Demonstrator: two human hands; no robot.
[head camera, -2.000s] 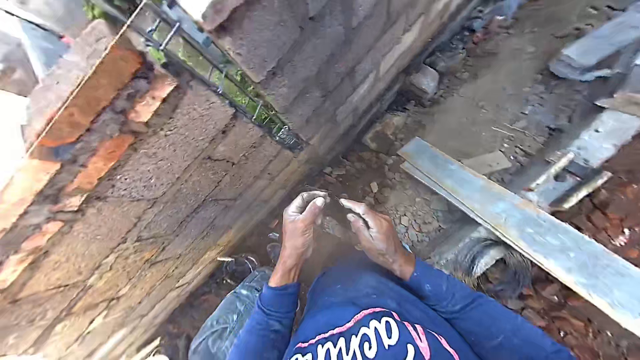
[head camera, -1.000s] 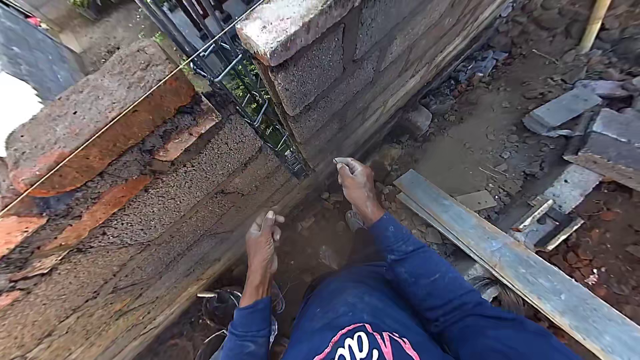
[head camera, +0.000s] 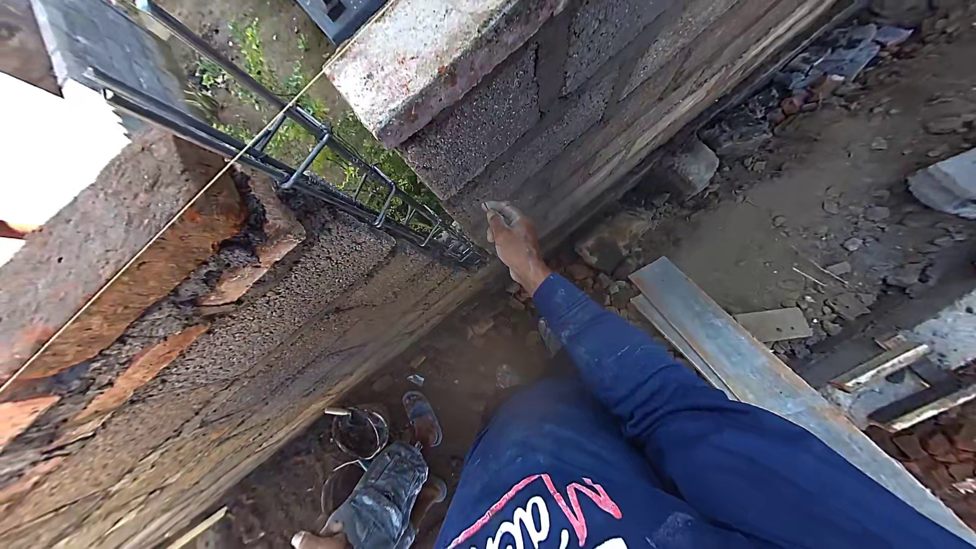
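Note:
My right hand (head camera: 515, 240), fingers curled together, is beside the lower end of a steel rebar cage (head camera: 374, 202) that stands in a gap of the block wall (head camera: 488, 126). Whether something small is between its fingers cannot be told. Only part of my left hand (head camera: 320, 540) shows, low at the bottom edge near the dusty trouser leg (head camera: 385, 488); its fingers are mostly cut off. A taut string (head camera: 183, 210) runs over the wall top, across the red brick course (head camera: 145, 267) and past the cage.
A long metal-faced plank (head camera: 762, 366) lies on the right. Rubble and broken blocks (head camera: 690, 164) line the wall's foot. A coil of wire or a wire handle (head camera: 358, 431) is beside sandalled feet (head camera: 422, 418). Wooden pieces (head camera: 881, 366) lie at the far right.
My left hand has dropped from in front of the wall to the bottom edge. My right hand, near my left two seconds ago, is now by the cage's lower end. The view has shifted.

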